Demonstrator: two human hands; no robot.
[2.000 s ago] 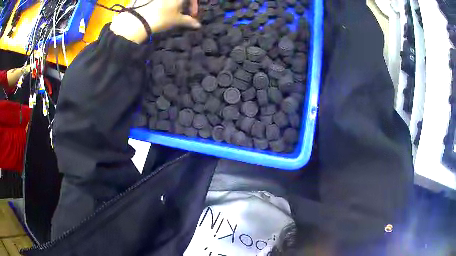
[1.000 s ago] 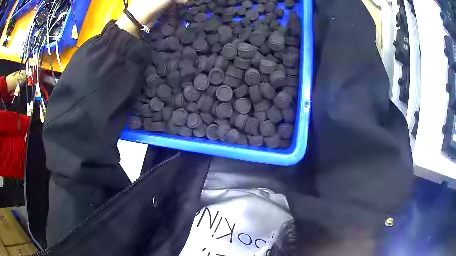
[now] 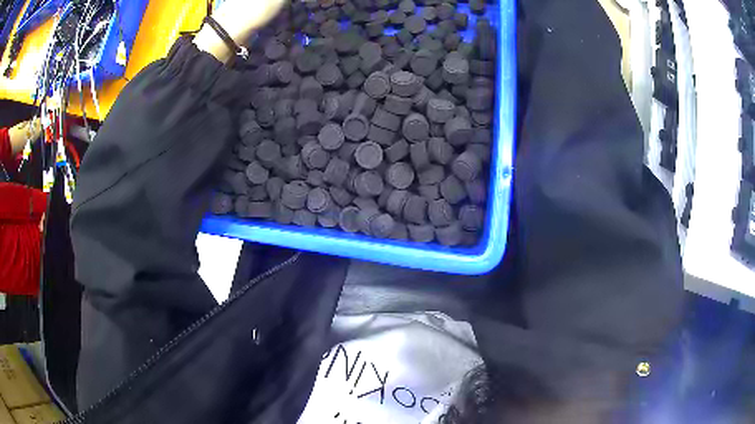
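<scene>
A blue tray [image 3: 348,246] full of loose black round knobs [image 3: 368,155] lies in front of me, over my lap. My left hand [image 3: 248,15] is at the top edge of the picture, above the tray's upper left part. Only its wrist with a dark band and part of the hand show; the fingers are cut off, so what it holds is hidden. My right hand is out of the picture; only the dark right sleeve shows beside the tray's right rim.
Blue bins with hanging wire leads [image 3: 62,91] stand on an orange surface [image 3: 153,41] at left. A person in red [image 3: 21,224] is at far left. Black housings [image 3: 665,74] on white sheets [image 3: 712,166] are at right. A cardboard box [image 3: 21,385] is at lower left.
My left hand has moved up from over the knobs, so its fingers have left the picture. The tray has shifted slightly left and up in the view.
</scene>
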